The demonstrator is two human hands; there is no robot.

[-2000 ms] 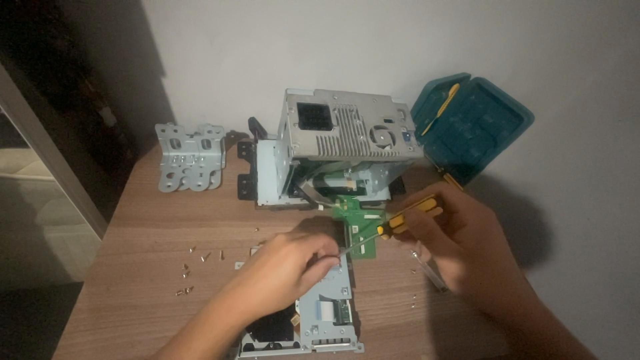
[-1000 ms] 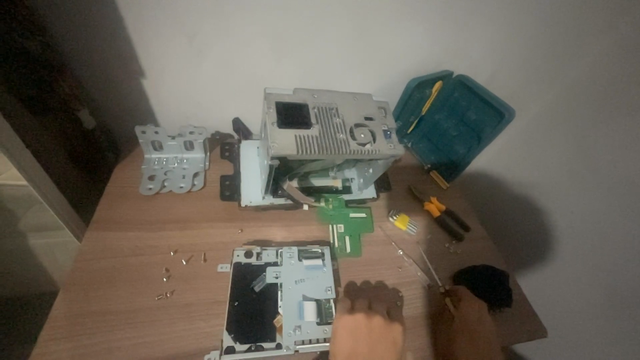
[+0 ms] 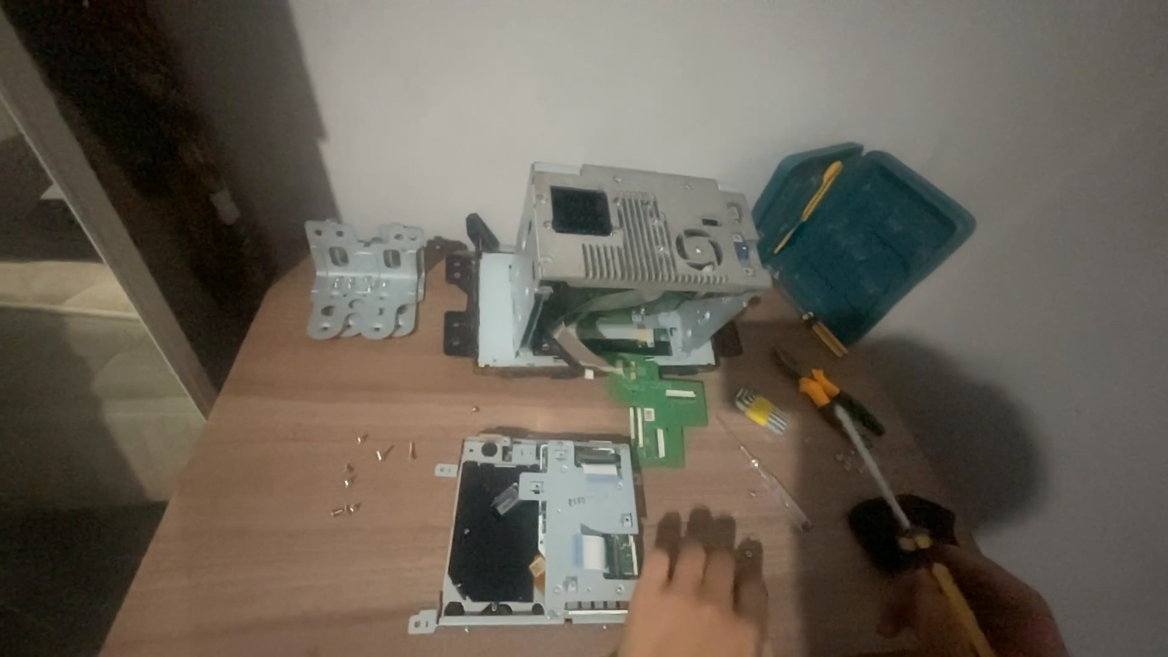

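My left hand (image 3: 701, 589) lies over the table at the lower right edge of a metal disc-drive mechanism (image 3: 589, 502), fingers extended, holding nothing visible. At the lower right, my right hand (image 3: 972, 602) grips a screwdriver (image 3: 867, 461) by its yellow handle, shaft pointing up and left, with a black cloth-like item (image 3: 867, 534) behind it. Beyond the mechanism, a green circuit board (image 3: 671, 424) lies by the open front of a metal electronics housing (image 3: 639, 228). Orange-and-black pliers (image 3: 826, 392) and a hex key set (image 3: 760, 411) rest to the board's right.
A folded metal bracket (image 3: 367, 283) stands at the left. Several small screws (image 3: 347, 509) lie left of the mechanism. A teal case (image 3: 876, 228) leans on the wall with a yellow tool (image 3: 810, 205) in it. A thin clear-handled tool (image 3: 776, 485) lies right of my left hand.
My left hand has left the mechanism's upper part for its lower right edge. My right hand, with the screwdriver, has moved away from the circuit board to the lower right.
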